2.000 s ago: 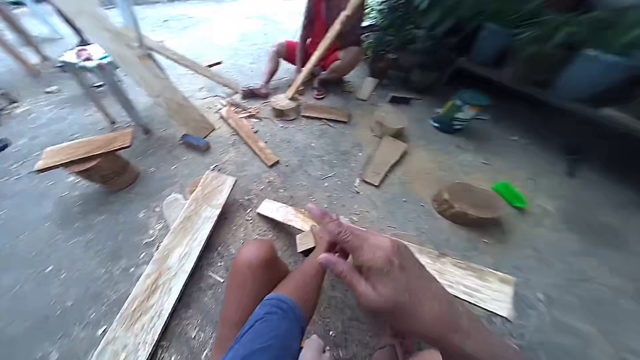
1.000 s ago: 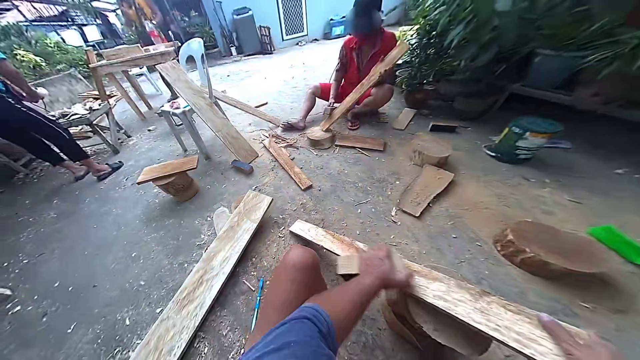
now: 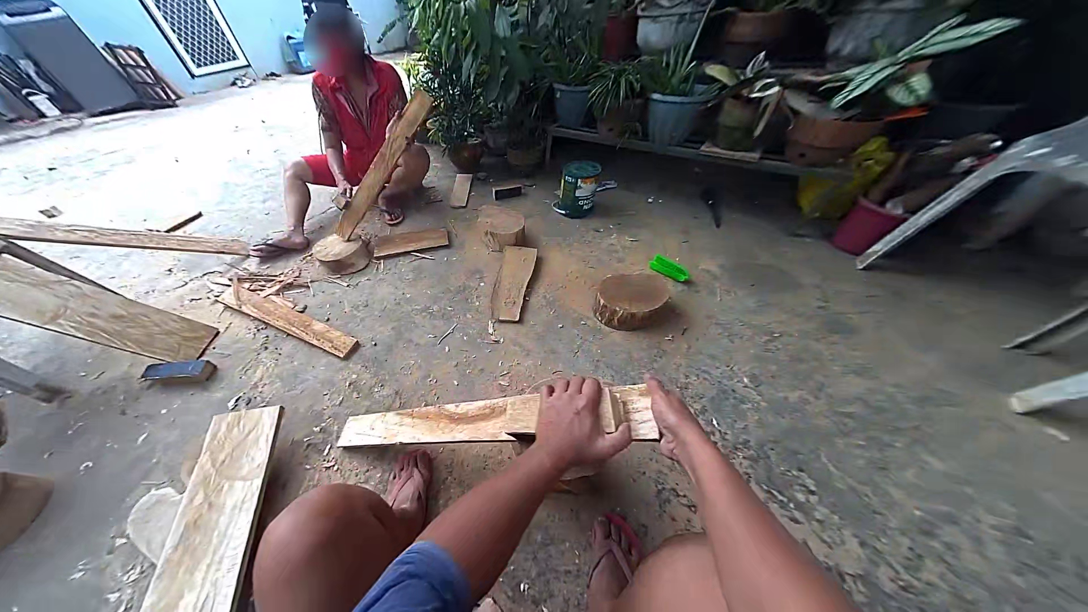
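Note:
My left hand (image 3: 580, 425) is closed over a rectangular wooden block (image 3: 522, 415), which rests flat on a pale wooden plank (image 3: 425, 425). A dark thin edge shows under the block's left end. My right hand (image 3: 673, 418) holds the plank's right end, its fingers partly hidden. The plank lies crosswise in front of my knees, over a round wood stump mostly hidden beneath it. Another pale plank (image 3: 212, 510) lies on the ground to the left of my legs.
A person in red (image 3: 361, 127) squats ahead, holding a plank (image 3: 387, 166) upright on a wood slice (image 3: 342, 253). Stump slices (image 3: 631, 300), a green brush (image 3: 670, 269), a board (image 3: 514, 283), a can (image 3: 578, 189) and a dark-faced block (image 3: 178, 371) lie about. Chair legs (image 3: 1050, 395) stand right.
Two seconds ago my right hand was near my left hand; it is now at the plank's right end. The plank lies more level across the view. The view has swung to the right.

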